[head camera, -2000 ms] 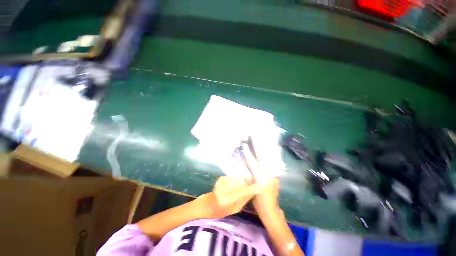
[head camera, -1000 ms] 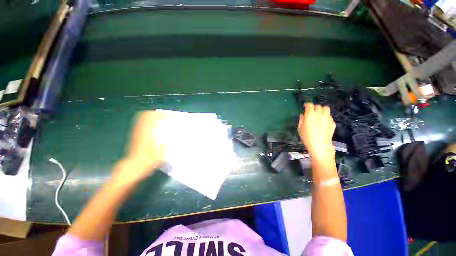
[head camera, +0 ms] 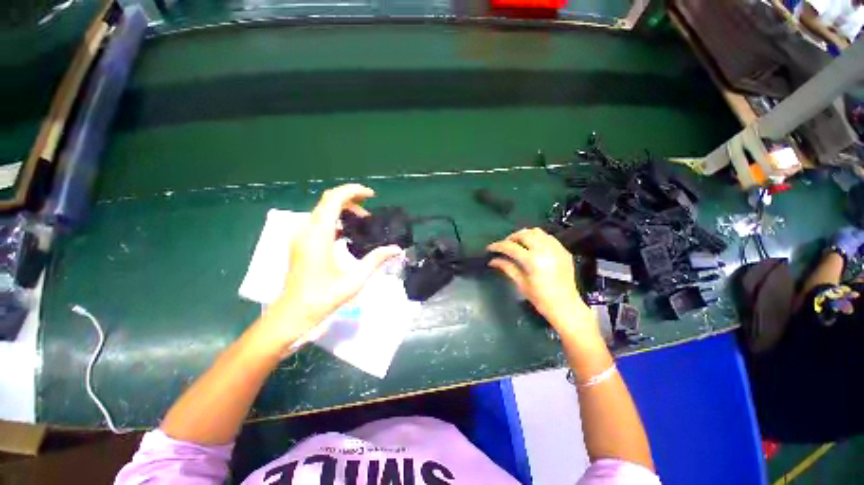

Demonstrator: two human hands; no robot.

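My left hand (head camera: 327,260) is over the white sheets (head camera: 270,256), with thumb and fingers around a black power adapter (head camera: 379,230). More black adapter pieces (head camera: 431,273) lie beside it, with a looped black cord (head camera: 445,222) between. My right hand (head camera: 540,275) is to the right, its fingertips closed on a blurred dark cord that runs towards those pieces. The sheets lie flat and fanned, partly hidden under my left hand and the adapters. A shiny clear patch shows by my left thumb; I cannot tell if it is a bag.
A heap of black adapters and cords (head camera: 654,223) lies at right. A small dark piece (head camera: 494,200) lies behind my right hand. A white cord (head camera: 92,365) lies at left. The green belt (head camera: 417,104) runs beyond. A blue bin (head camera: 677,407) is lower right. Another person's arm shows at far right.
My right hand has moved left from the heap. My left hand has moved right and now holds an adapter. Black adapter pieces now lie over and beside the sheets, and the sheets are fanned out.
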